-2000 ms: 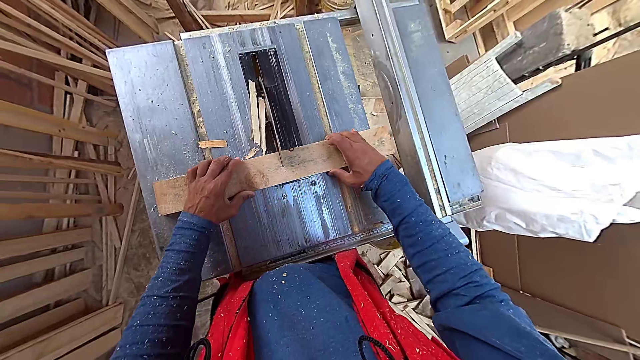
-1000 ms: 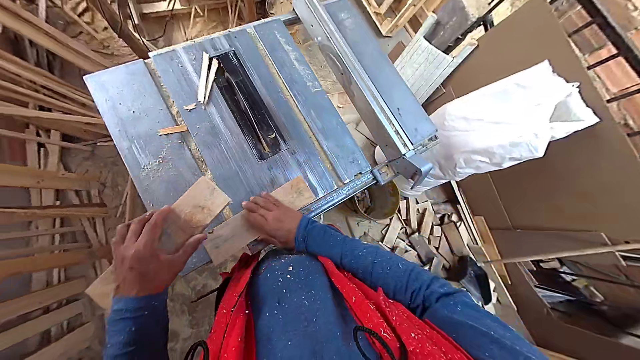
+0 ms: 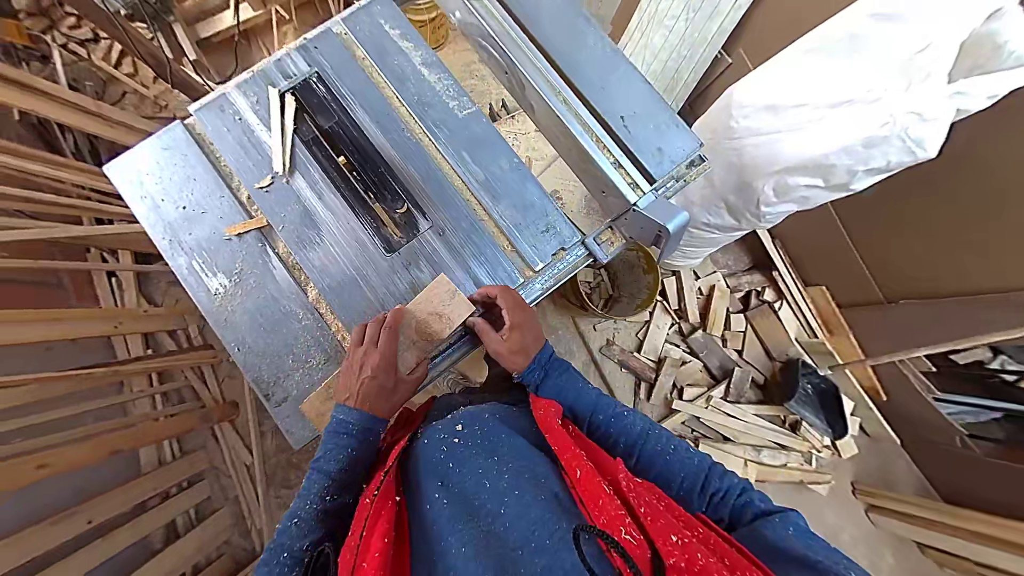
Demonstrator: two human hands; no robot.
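A table saw's metal top (image 3: 472, 160) fills the upper middle, with thin wood slivers (image 3: 282, 132) lying by its black throat plate (image 3: 352, 164). My left hand (image 3: 378, 364) rests over a wooden board (image 3: 432, 316) near the table's front edge and grips it. Beside the board's right end, my right hand (image 3: 510, 326) has thumb and fingers curled at the front rail; whether it holds a small piece cannot be told. Another wooden end (image 3: 320, 400) shows left of my left hand. The metal rip fence (image 3: 560, 104) lies to the right.
Wood offcuts (image 3: 720, 360) are heaped on the floor at the right, near a bucket (image 3: 628, 280) with scraps under the fence's end. Long wooden strips (image 3: 96, 324) are stacked on the left. A white sack (image 3: 824, 120) stands against brown sheet panels (image 3: 936, 216).
Two seconds ago one board lay across the saw top under both hands; the wood is now at the front edge. My right hand has left the board's face and moved to its right end.
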